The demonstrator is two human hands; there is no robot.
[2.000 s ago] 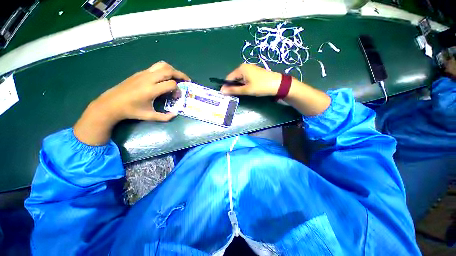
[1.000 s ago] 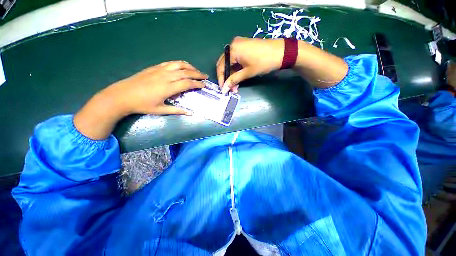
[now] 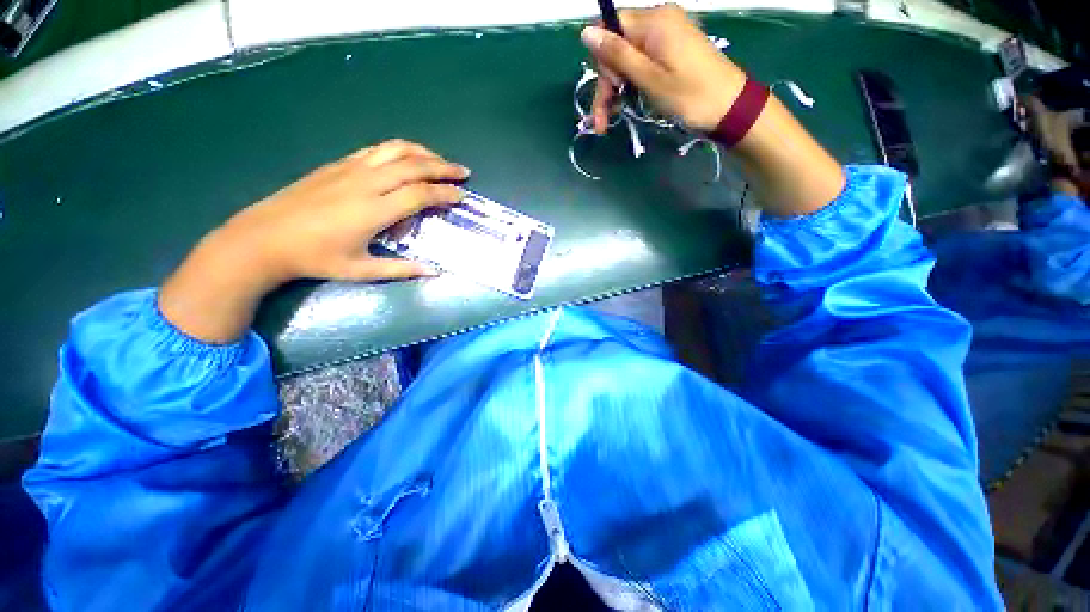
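Observation:
An open phone unit (image 3: 484, 248) lies tilted on the green mat near the front edge, pale in the middle with a dark strip at its right end. My left hand (image 3: 341, 215) grips its left end between thumb and fingers and hides that end. My right hand (image 3: 669, 66) is up at the pile of curly white flex cables (image 3: 638, 134) and hides part of it. It holds a thin dark pencil-like tool (image 3: 610, 14), whose upper end is cut off by the frame edge. Whether the fingertips touch a cable is unclear.
A slim black phone (image 3: 886, 123) with a white cable lies at the right. A raised white rail (image 3: 347, 22) runs along the back. A neighbouring worker's hand and blue sleeve (image 3: 1058, 233) show at the far right. A clear crinkled bag (image 3: 338, 412) is below the bench edge.
My right hand has moved from the phone's right part up and right to the cable pile, still with the dark tool. My left hand has stayed on the phone.

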